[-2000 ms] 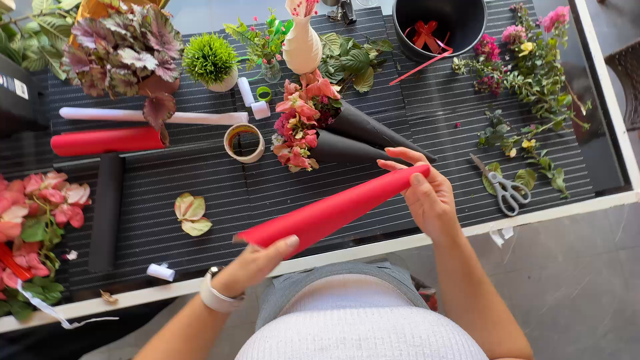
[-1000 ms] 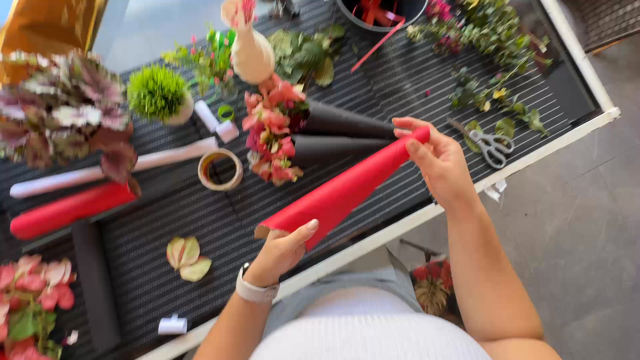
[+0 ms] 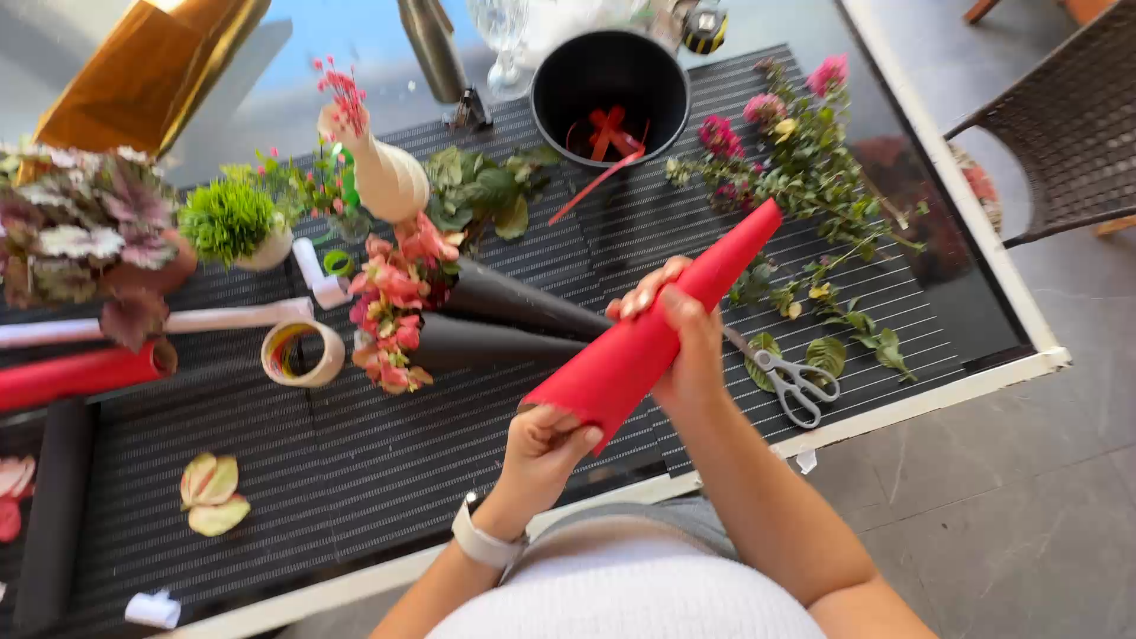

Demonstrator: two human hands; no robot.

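A red paper cone is held slanted over the table, its narrow tip up and to the right. My left hand pinches the rim of its wide end, wearing a white-banded watch. Around the middle of the cone my right hand is wrapped. Behind it lie two black paper cones with coral and pink flowers in their wide ends. Grey-handled scissors lie right of my right hand, and a tape roll rests left of the flowers.
A black bucket holds red ribbon. Cut flower stems spread at the right. A white vase, potted plants, a red paper roll and a black roll stand or lie left. A wicker chair is at the right.
My right hand has moved from the cone's narrow tip down to its middle. My left hand stays at the wide end. The view has shifted and turned.
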